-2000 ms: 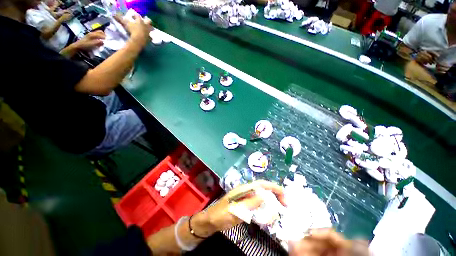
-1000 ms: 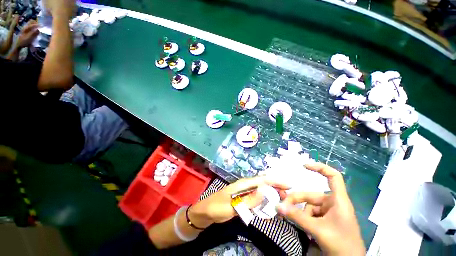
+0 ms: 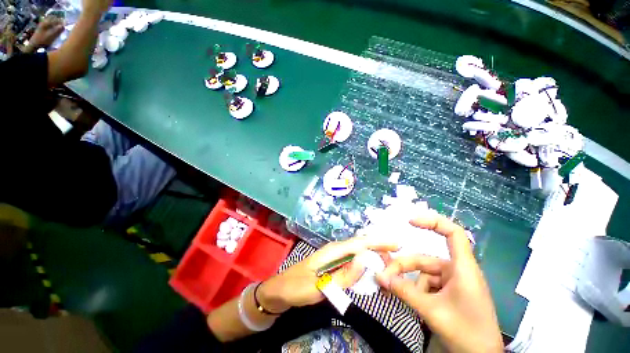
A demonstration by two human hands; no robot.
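My left hand [image 3: 304, 277] holds a round white housing [image 3: 369, 270] at its fingertips, above my lap. A green circuit board [image 3: 336, 265] and a small yellow-orange piece [image 3: 324, 281] stick out across the fingers, with a white flap hanging below. My right hand [image 3: 442, 283] has thumb and index finger together at the housing's right edge; whether they pinch something small cannot be told. A heap of white adhesive pads [image 3: 404, 219] lies just behind the hands. Several housings with boards, such as one with an upright green board [image 3: 384, 145], stand beyond it.
A tangled pile of white units [image 3: 528, 114] lies at the right on a clear ridged mat [image 3: 421, 103]. White sheets [image 3: 563, 255] and a curled white liner [image 3: 608, 279] lie at right. A red divided bin [image 3: 200, 269] is below the bench edge. Another person's arm [image 3: 79, 41] is upper left.
The view has tilted down towards my lap. My right hand, blurred and low at first, has come up to the housing in my left hand. The other person's arm has shifted in view.
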